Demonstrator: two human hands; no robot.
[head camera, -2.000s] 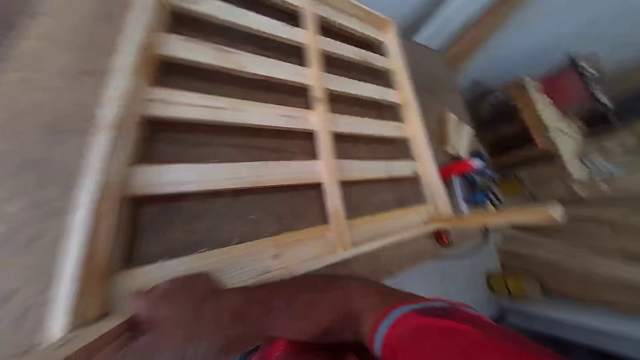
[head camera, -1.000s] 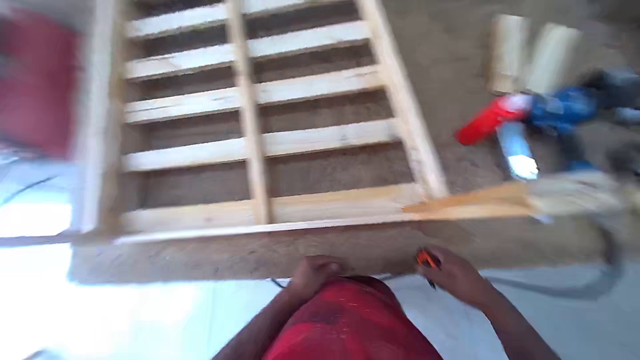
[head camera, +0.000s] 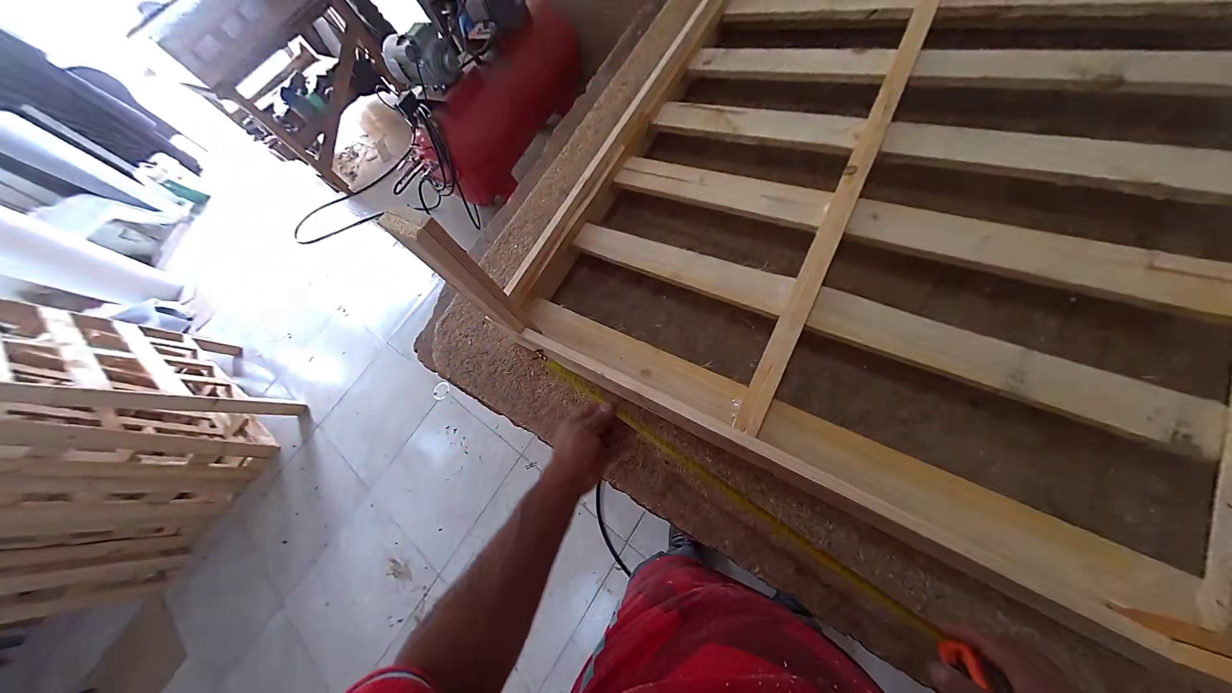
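Note:
A yellow tape measure blade (head camera: 741, 496) lies extended along the near side of a slatted wooden frame (head camera: 645, 385). My left hand (head camera: 585, 445) holds the blade near its far-left end, close to the frame's corner. At the lower right, my right hand (head camera: 1001, 662) grips the orange tape measure case (head camera: 962, 660), partly cut off by the view's edge. The frame has several cross slats and one long middle batten (head camera: 837, 221). A short wooden board (head camera: 452, 269) sticks out past the frame's left corner.
The frame rests on a rough, dusty worktable (head camera: 481, 371). Wooden pallets (head camera: 125, 452) are stacked on the tiled floor at the left. A red air compressor (head camera: 510, 106) with a black cable stands beyond the table, near a wooden bench (head camera: 231, 48).
The tape blade is now drawn out along the frame; one second ago only the orange case showed in my right hand. My hands have moved apart. The view has swung left.

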